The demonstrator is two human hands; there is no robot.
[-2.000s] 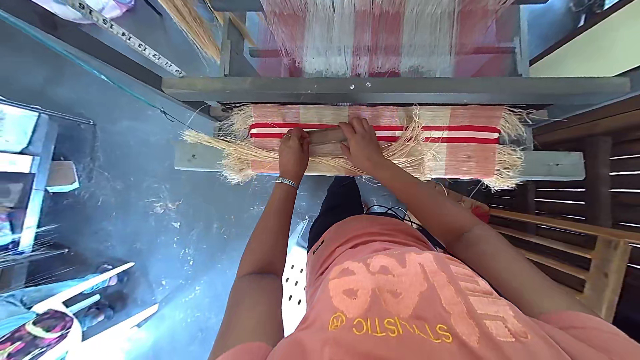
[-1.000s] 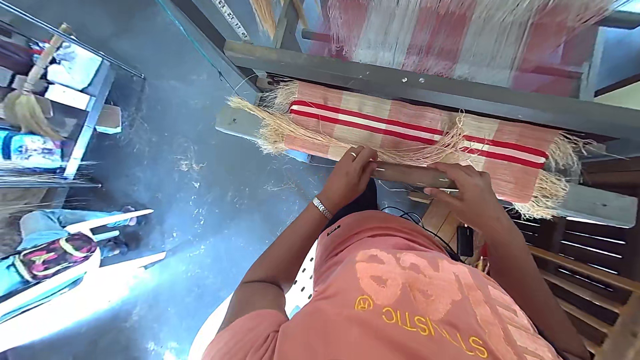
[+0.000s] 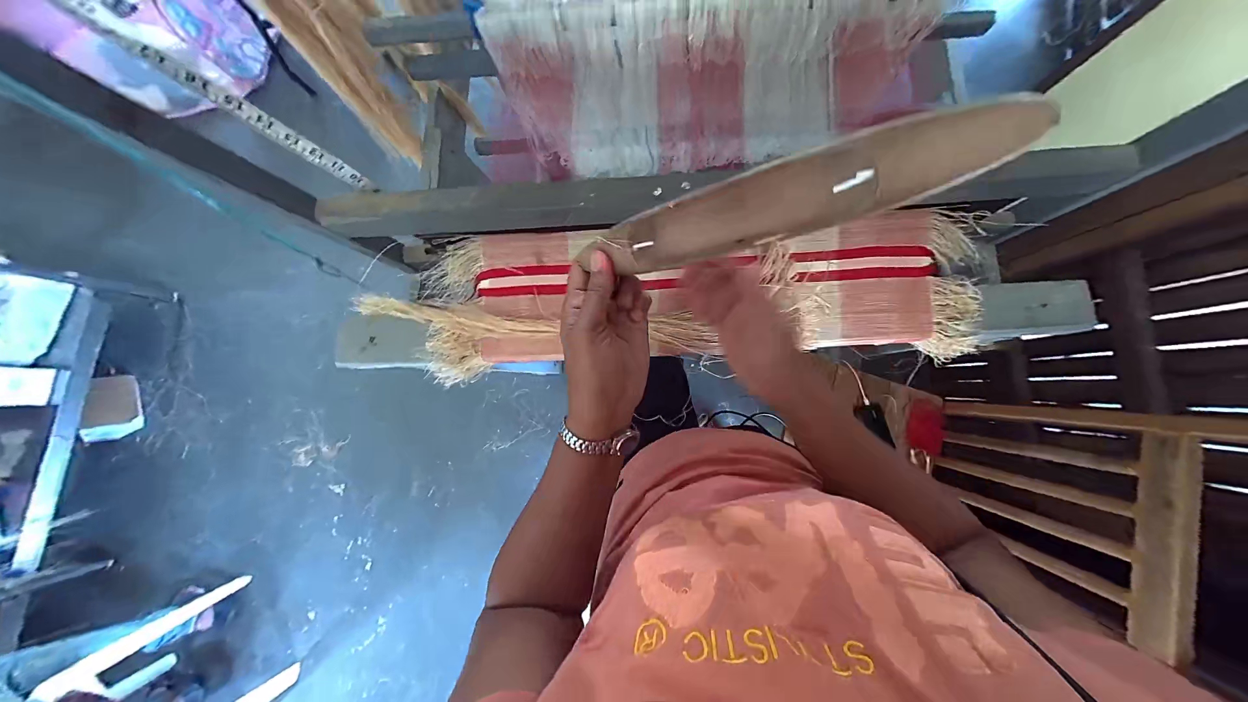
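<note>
A long flat wooden weaving stick (image 3: 838, 171) with a rounded tip slants up to the right over the loom's front beam. Its lower left end is pinched by the fingers of my left hand (image 3: 604, 317), which has a metal-band watch at the wrist. Close under the stick, over the cloth, is my right hand (image 3: 736, 312), blurred; whether it touches the stick I cannot tell. Below both lies the woven cloth (image 3: 887, 302), peach and cream with red stripes and fringed ends. A bundle of loose straw-coloured fibres (image 3: 468, 317) rests across it, partly behind my left hand.
The loom's wooden crossbeam (image 3: 429, 207) runs beyond the cloth, with pink and white warp threads (image 3: 624, 97) behind it. The cloth's lower beam (image 3: 1043, 310) juts out at both sides. A slatted wooden bench (image 3: 1160, 546) stands at right; a measuring tape (image 3: 253, 117) lies upper left.
The wooden stick, earlier held low along the cloth in both hands, now slants up over the crossbeam. My right hand has come off its earlier hold. The view has turned.
</note>
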